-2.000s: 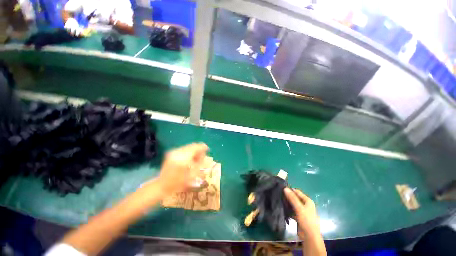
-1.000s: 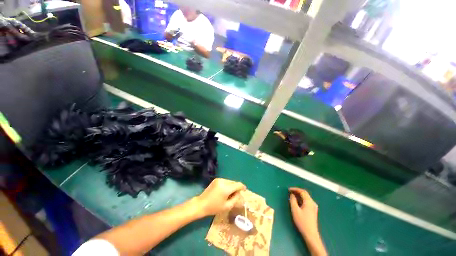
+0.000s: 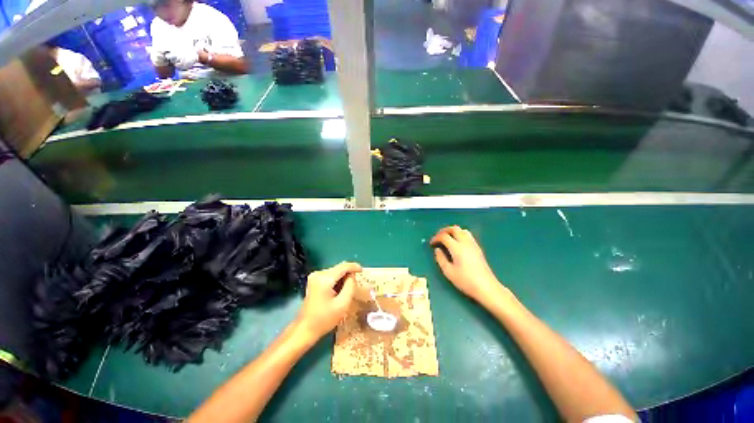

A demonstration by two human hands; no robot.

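Observation:
A stained tan cardboard palette point(image 3: 384, 355) lies on the green bench in front of me. A whitish glue puddle point(image 3: 381, 321) is in its middle, with a thin pale applicator stick point(image 3: 377, 304) standing out of it. My left hand point(image 3: 329, 299) is at the palette's upper left corner, thumb and finger curled close together; whether they pinch anything is unclear. My right hand point(image 3: 463, 263) rests on the bench right of the palette, fingers loosely bent and empty. A black feathered piece point(image 3: 401, 169) with small tan ends lies on the green strip beyond the divider.
A large pile of black feather pieces point(image 3: 182, 277) lies left of the palette. A metal divider rail point(image 3: 529, 201) and upright post point(image 3: 360, 124) stand beyond the hands. A person in white point(image 3: 198, 41) works at the far bench, with black clumps point(image 3: 219, 94) there.
The black feathered piece has left my right hand and lies beyond the divider. My right hand is now empty on the bench. My left hand has drawn back from over the glue. The view has shifted.

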